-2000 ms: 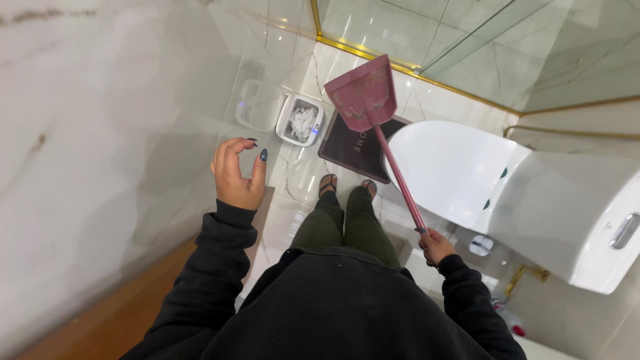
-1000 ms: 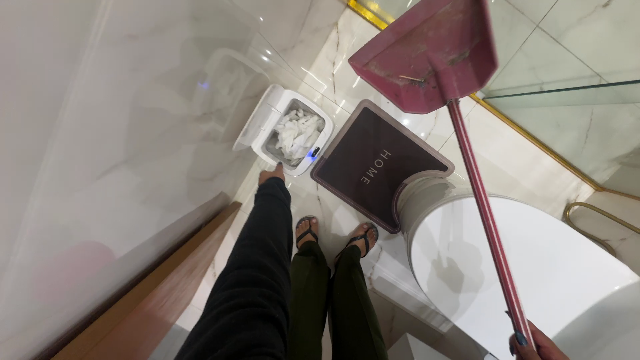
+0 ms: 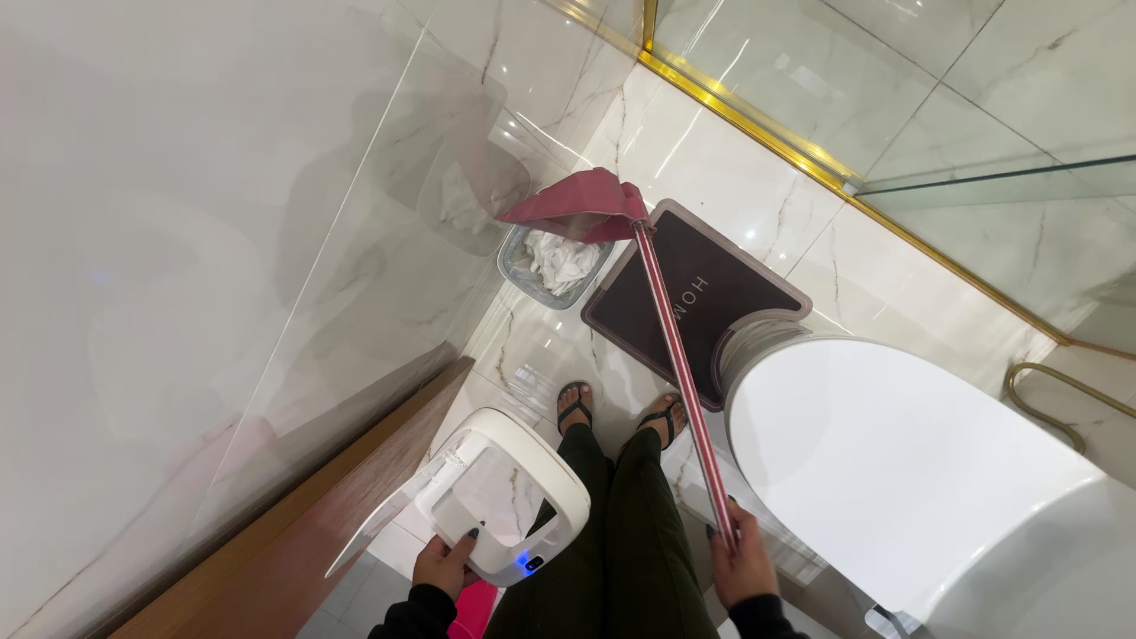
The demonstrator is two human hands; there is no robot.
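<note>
My left hand point(image 3: 446, 561) grips the edge of the white rim-and-lid top of a trash bin point(image 3: 559, 461), whose lid hangs raised at the left and whose small sensor glows blue. My right hand point(image 3: 742, 552) is closed round the end of the red striped handle of a long-handled pink dustpan point(image 3: 581, 200). The dustpan's pan is tilted over the topless trash bin point(image 3: 539, 295), which is lined and full of crumpled white paper; whether the two touch I cannot tell.
A dark bath mat point(image 3: 692, 306) with lettering lies right of the bin, curving round the base of a white toilet point(image 3: 870, 453). Gold-framed shower glass point(image 3: 754, 120) stands beyond. At the left are a marble-look wall and a brown wooden panel point(image 3: 311, 524). Something bright pink point(image 3: 473, 611) shows beside my left hand.
The bin's top has come off and is in my left hand, near my legs. The dustpan has moved left, from above the mat and shower edge to over the bin, and is tilted.
</note>
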